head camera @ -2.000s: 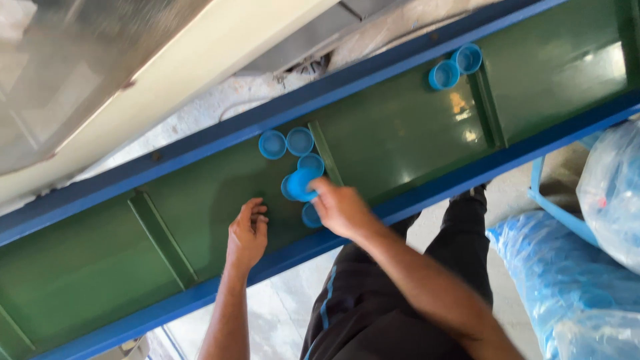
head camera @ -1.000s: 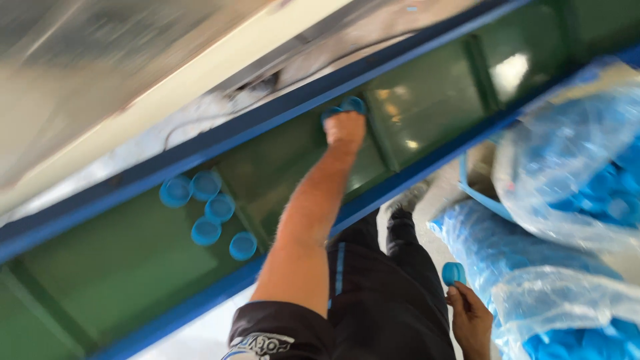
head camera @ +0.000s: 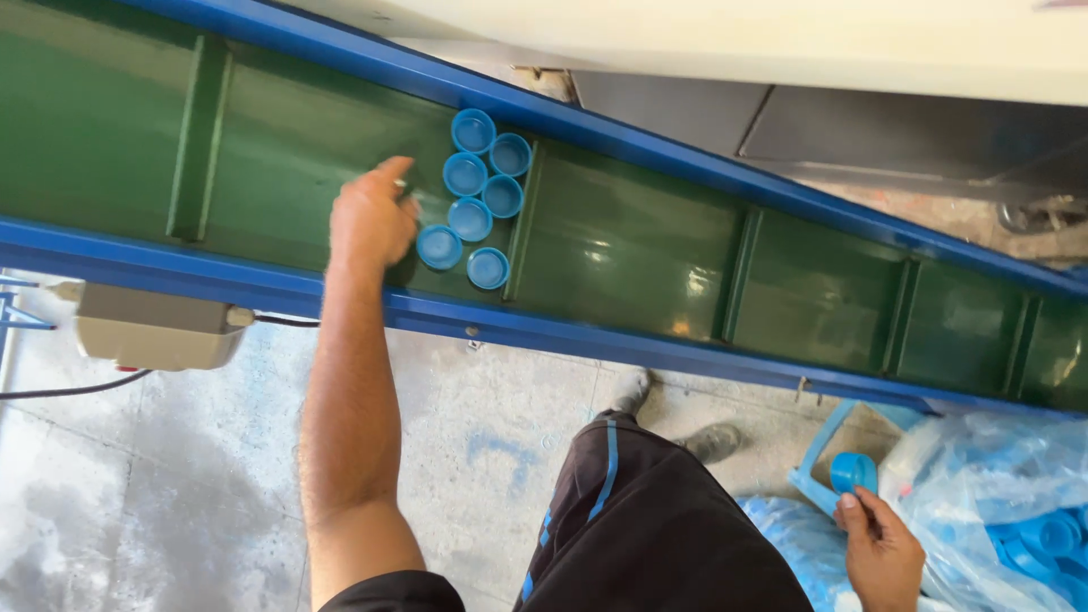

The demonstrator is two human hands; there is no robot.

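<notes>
Several round blue plastic caps [head camera: 470,219] lie together on the green conveyor belt [head camera: 629,255], against the left side of a raised cleat [head camera: 525,221]. Just left of them, my left hand [head camera: 374,212] hovers over the belt with its fingers apart; no cap shows in it, though its palm is hidden. Down at the lower right, beyond the belt's near rail, my right hand [head camera: 880,544] pinches a blue plastic cap [head camera: 852,473] between thumb and fingers.
Blue rails [head camera: 595,336] border the belt. A clear plastic bag [head camera: 977,476] of blue caps stands at the lower right beside another bluish bag [head camera: 790,544]. A grey box with cables [head camera: 157,327] hangs below the near rail at left. A cream machine panel [head camera: 765,42] spans the top.
The view has swung a lot. My left hand, over two caps at a cleat one second ago, is now left of a larger group. My right hand still holds a cap away from the belt.
</notes>
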